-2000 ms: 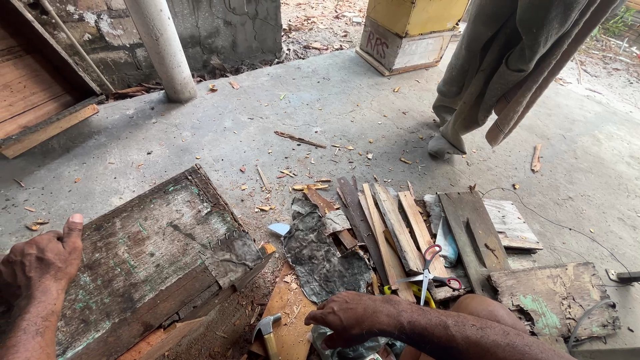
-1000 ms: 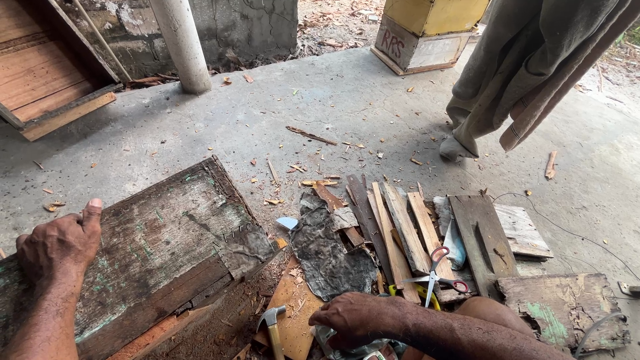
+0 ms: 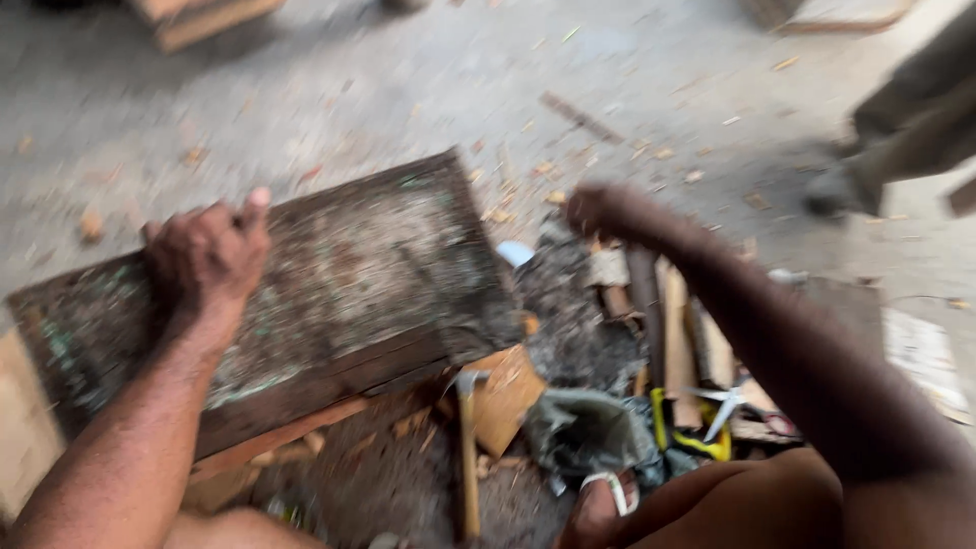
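Observation:
My left hand grips the far edge of a weathered wooden box with flaking green paint, its fingers bent over the edge and thumb raised. My right hand is blurred, off to the right of the box over the dark crumpled sheet; its fingers look curled, and whether anything is in them cannot be made out. A claw hammer with a wooden handle lies close to the box's near edge, beside a tan board piece. Scissors and a yellow-handled tool lie near my knee.
Old wood strips lie to the right, beyond a grey plastic bag. My sandalled foot is beside the bag. Another person's leg stands at the upper right. Wood chips and a splintered strip litter the concrete floor.
My right hand has lifted away from beside the hammer and moved forward, now blurred. The box, with my left hand on its edge, has shifted relative to the hammer. The view has tilted down.

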